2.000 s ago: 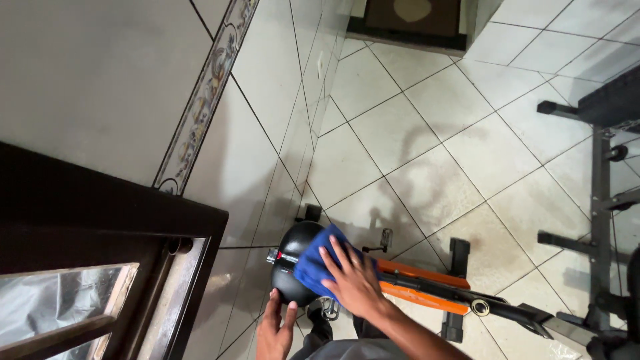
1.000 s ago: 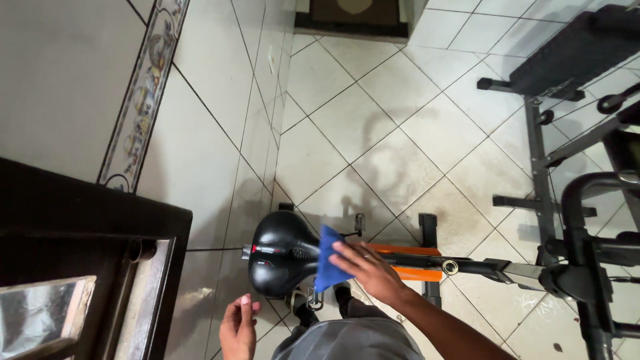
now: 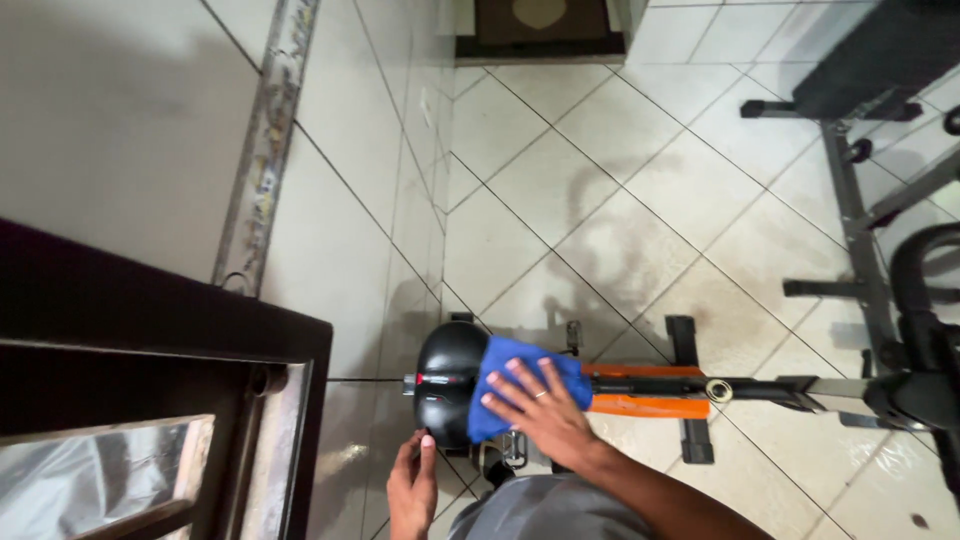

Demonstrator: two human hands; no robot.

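A black exercise bike saddle [image 3: 442, 352] with red marks stands below me, its nose pointing right. My right hand [image 3: 541, 409] lies spread on a blue cloth [image 3: 514, 360], which covers the saddle's front part; whether the fingers grip the cloth does not show. At the saddle's near edge is my left hand [image 3: 414, 480], thumb and fingertips close to the rim, holding nothing. The bike's orange and black frame [image 3: 645, 405] runs right from under the cloth. A pedal [image 3: 514, 450] shows beneath the right hand.
A dark-framed window [image 3: 307, 420] juts in at the lower left, beside the tiled wall [image 3: 337, 247]. The bike's handlebar [image 3: 911, 300] is at the right edge, near a black weight bench [image 3: 855, 210]. A doormat [image 3: 540, 22] lies at the top, past the tiled floor [image 3: 600, 210].
The cloth, bunched at the saddle's nose a second ago, now lies spread further back over it under my right hand. My left hand has come up to the saddle's edge.
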